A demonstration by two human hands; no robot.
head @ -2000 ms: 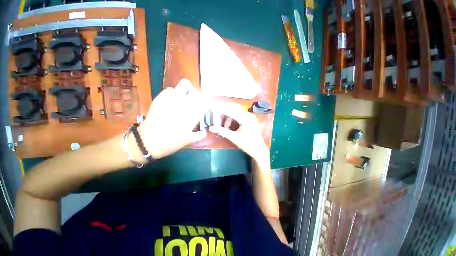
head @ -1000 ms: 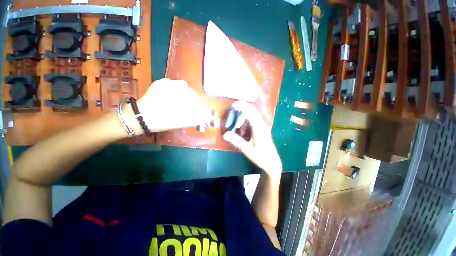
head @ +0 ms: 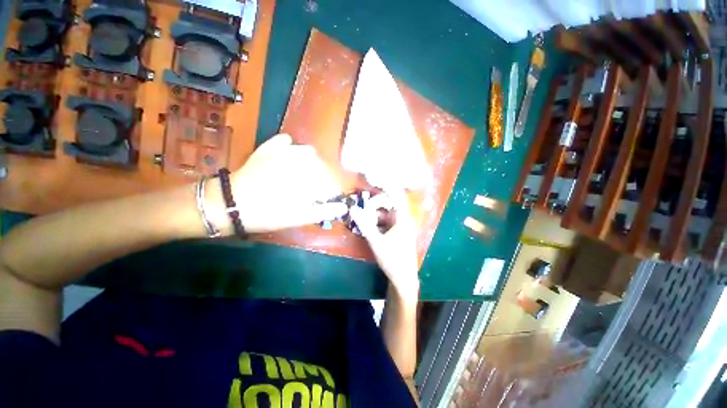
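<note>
My left hand point(head: 288, 187), with bracelets at the wrist, and my right hand point(head: 391, 233) meet over the lower part of the reddish-orange pad point(head: 315, 96). Their fingertips close around a small black housing point(head: 356, 205); fingers and glare hide most of it. A folded white wipe point(head: 383, 119) lies on the pad just beyond the hands. At the left, an orange-brown fixture point(head: 263, 48) holds several black housings point(head: 199, 60) in its nests. Its nest nearest my left hand point(head: 195, 147) is bare.
Two small copper-and-white pieces point(head: 478, 226) lie on the green mat point(head: 414, 28) right of the pad. An orange-handled knife point(head: 496, 107), a thin grey strip point(head: 511, 107) and a brush point(head: 529, 92) lie behind. Stacked fixtures point(head: 622, 151) stand at the right, above a tan shelf point(head: 510, 291).
The view has turned and shifted. One second ago my hands were apart; now they meet at the black housing. A dark cup-shaped piece on the pad's right side two seconds ago no longer shows there.
</note>
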